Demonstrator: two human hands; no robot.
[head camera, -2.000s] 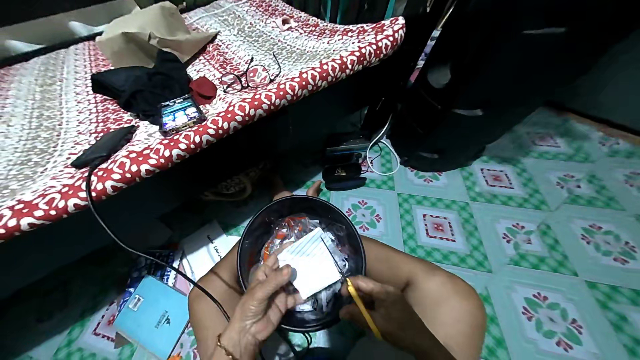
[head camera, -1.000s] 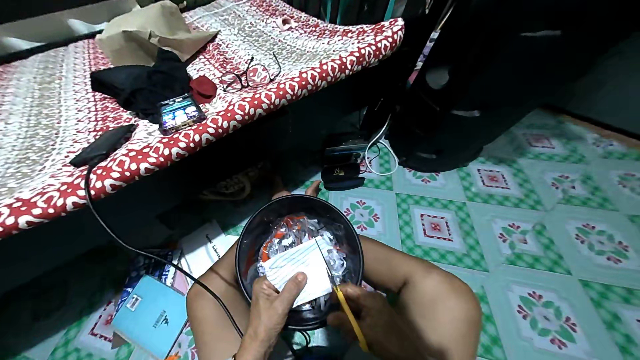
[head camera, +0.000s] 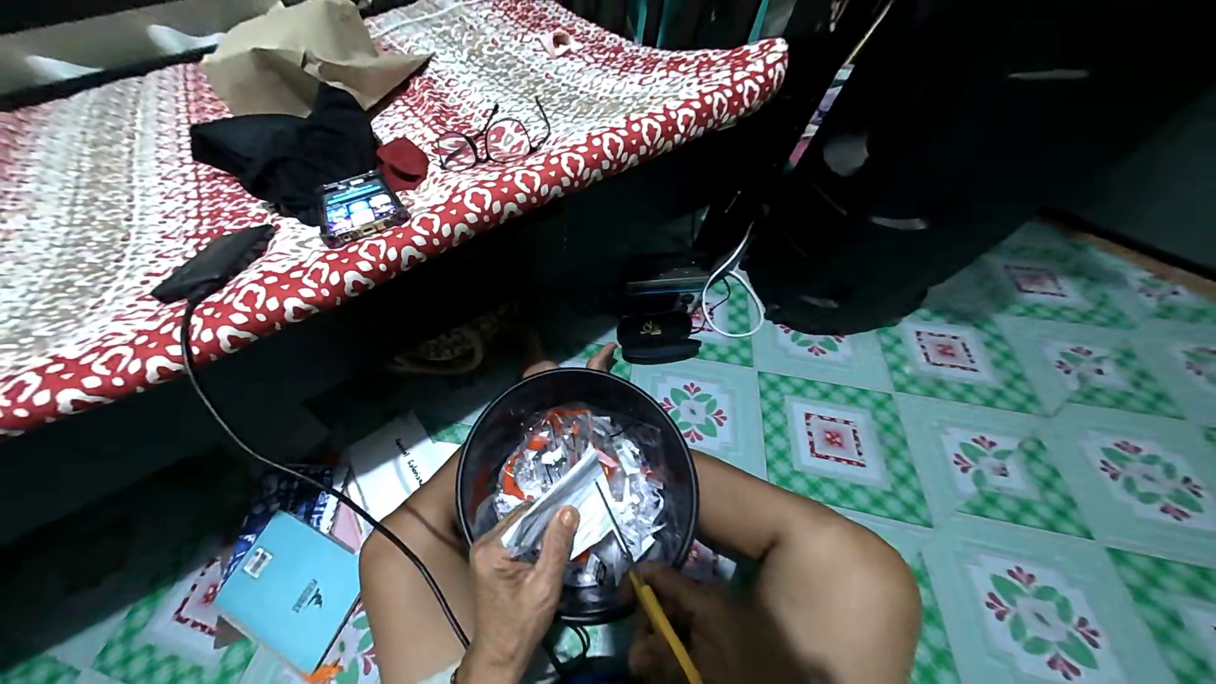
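Note:
Between my legs stands a round black bin (head camera: 472, 442) holding paper scraps (head camera: 646, 494) and clear plastic with orange parts. My left hand (head camera: 522, 579) pinches a wad of white paper (head camera: 568, 508) over the bin, thumb on top. A thin tool with a yellow handle (head camera: 665, 632) is in my right hand (head camera: 703, 622), its narrow dark metal end (head camera: 613, 518) lying along the right side of the paper. Shadow hides most of the right fingers, and the exact kind of tool cannot be told.
Left of my leg lie a blue notebook (head camera: 290, 589) and papers (head camera: 389, 465). A black cable (head camera: 285, 470) runs down from a black device (head camera: 214, 264) on the bed. The bed also bears a phone (head camera: 361, 207) and eyeglasses (head camera: 489, 142). A dark case (head camera: 655, 337) sits beyond the bin.
The paper was spread flatter over the bin in the earlier frames; now it looks narrower and more tilted in my left hand. The yellow-handled tool has stayed in my right hand.

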